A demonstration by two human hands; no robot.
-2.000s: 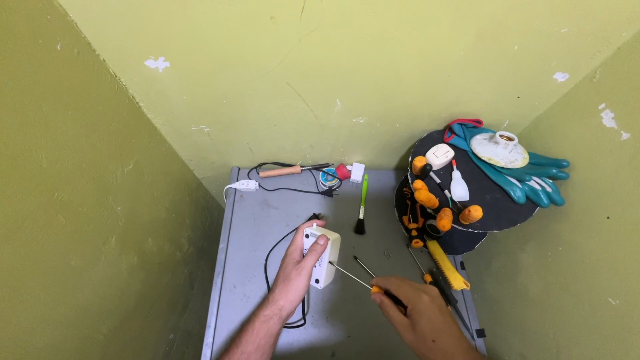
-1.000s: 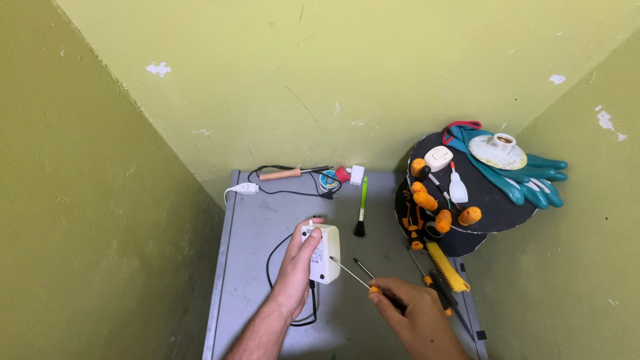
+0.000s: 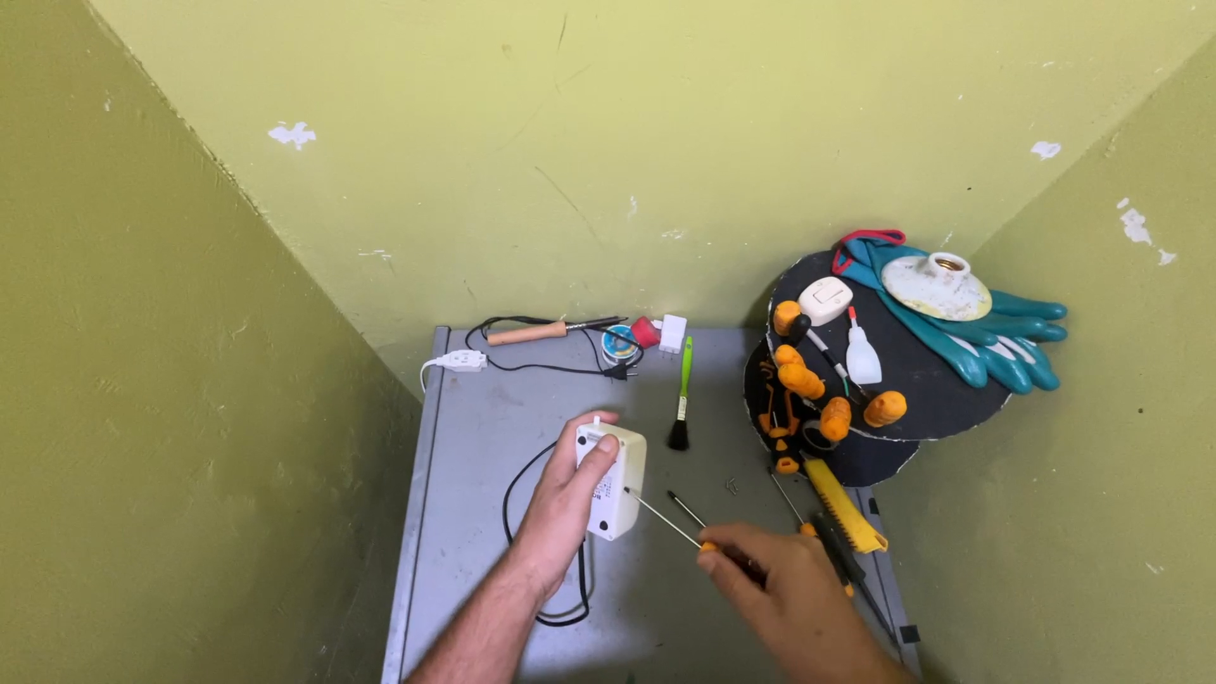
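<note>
My left hand [image 3: 568, 503] holds a small white plastic device housing [image 3: 622, 484], its labelled underside with dark feet turned toward my right hand. A black cable [image 3: 581, 594] loops on the grey tabletop from behind it. My right hand [image 3: 784, 584] grips a screwdriver [image 3: 670, 521] with an orange collar; its thin shaft points left and its tip meets the edge of the underside. A second dark-tipped shaft [image 3: 687, 508] shows beside my right fingers; whether it is held or lies on the table I cannot tell. Several small screws [image 3: 731, 486] lie on the table to the right of the housing.
At the back lie a soldering iron [image 3: 527, 332], a solder spool [image 3: 620, 344], a white plug [image 3: 460, 360] and a green-handled brush [image 3: 684, 380]. Right, black round boards [image 3: 940, 413] hold teal gloves [image 3: 964, 356], a lamp socket [image 3: 936, 285] and orange-handled tools [image 3: 801, 380]. A yellow-handled tool [image 3: 845, 505] lies nearer.
The housing has turned somewhat in my left hand since two seconds ago. My right hand still holds the screwdriver against it, having shifted only slightly.
</note>
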